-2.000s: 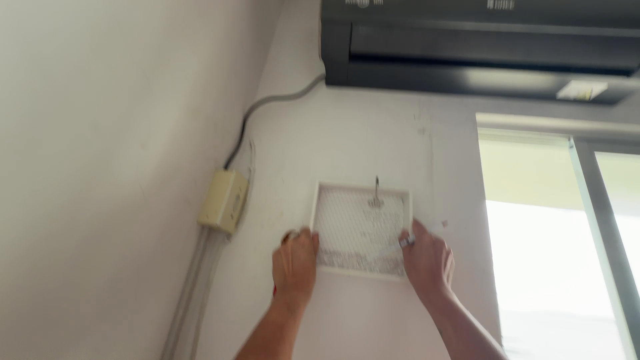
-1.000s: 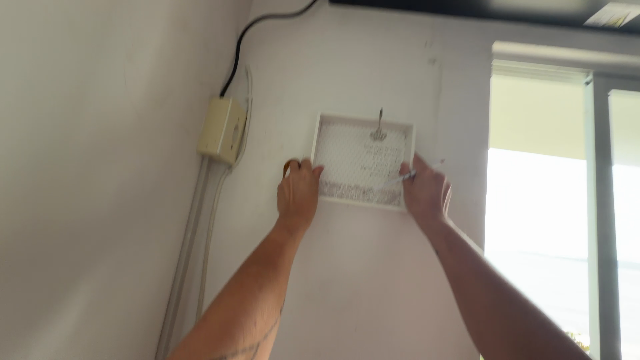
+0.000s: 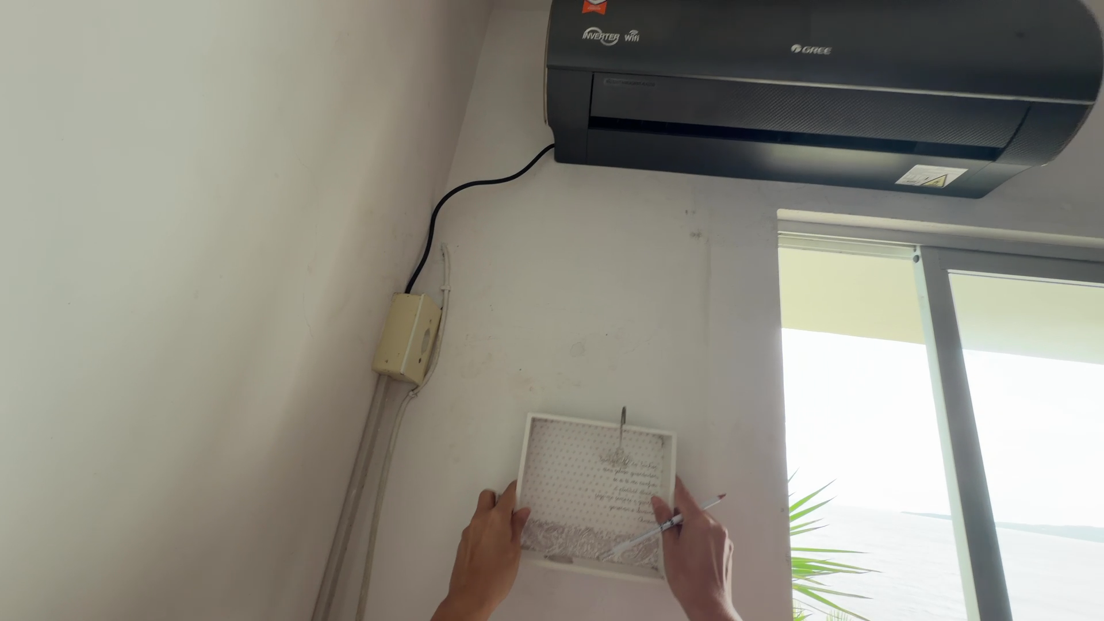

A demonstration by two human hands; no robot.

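Note:
A shallow white box frame (image 3: 569, 492) with a dotted, patterned inside and some script writing is held up in front of the wall, slightly tilted. My left hand (image 3: 488, 545) grips its lower left side, thumb on the rim. On the lower right side, my right hand (image 3: 697, 548) holds the frame and also a thin white pencil or pen (image 3: 642, 539), which slants across the frame's corner. A small metal hook with an ornate base (image 3: 619, 453) shows at the frame's top edge. Whether the frame touches the wall, I cannot tell.
Above hangs a black Gree air conditioner (image 3: 811, 95). Its black cable (image 3: 435, 207) runs down to a cream junction box (image 3: 407, 338) near the wall corner, with conduits (image 3: 358, 492) below. At the right is a sliding window (image 3: 936, 388), with green palm leaves outside.
Both hands still hold the frame. The view has tilted, bringing the air conditioner back into sight since one second ago. The pencil or pen now shows more plainly.

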